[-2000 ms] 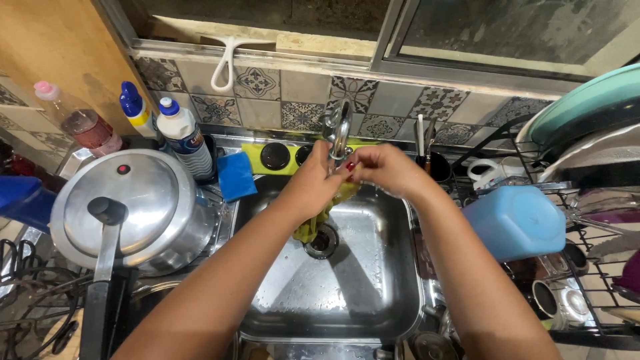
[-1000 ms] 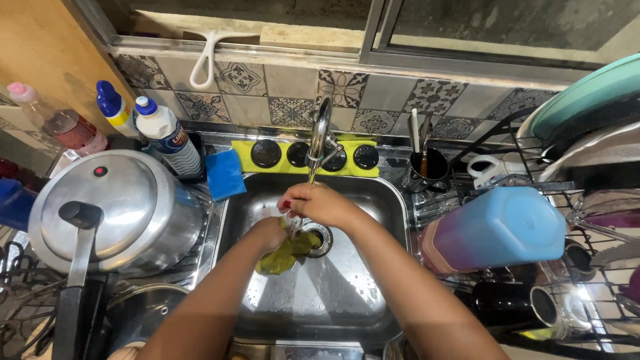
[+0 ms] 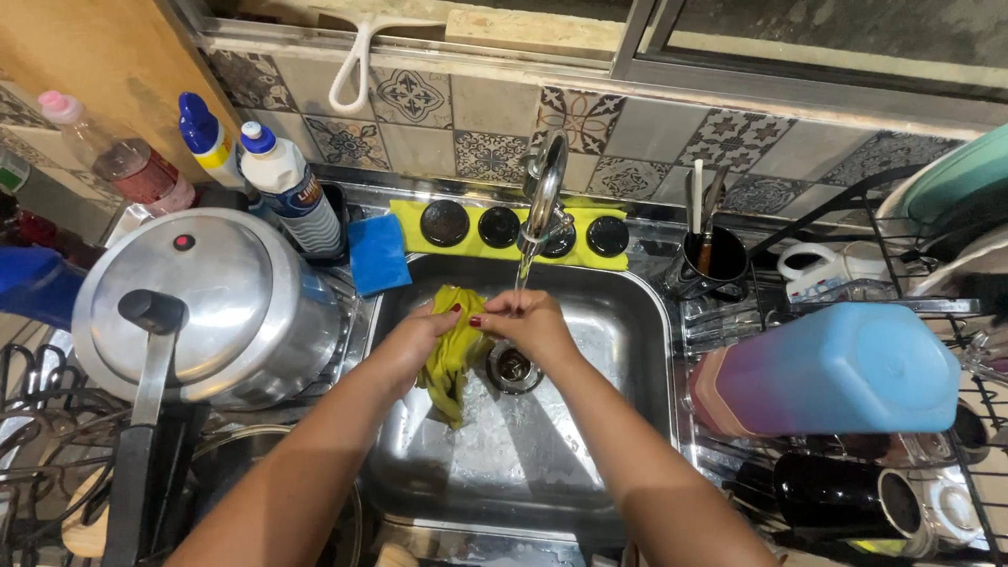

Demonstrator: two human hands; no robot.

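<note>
My left hand grips a wet yellow-green cloth that hangs down inside the stainless steel sink. Just beneath the stream from the chrome faucet, my right hand has its thumb and fingers drawn together at the cloth's right edge; whether it pinches the cloth is not clear. Water runs onto the right fingers. Below the hands lies the drain. Behind the faucet, several round black burner caps rest on another yellow cloth, with a blue sponge to their left.
A pressure cooker and a detergent bottle stand left of the sink. To the right are a black cup with utensils, a blue and purple plastic container, a dark mug and a wire dish rack.
The left hand and cloth have moved up from lower in the sink, where they were one second ago. Two seconds ago both hands were up at the faucet.
</note>
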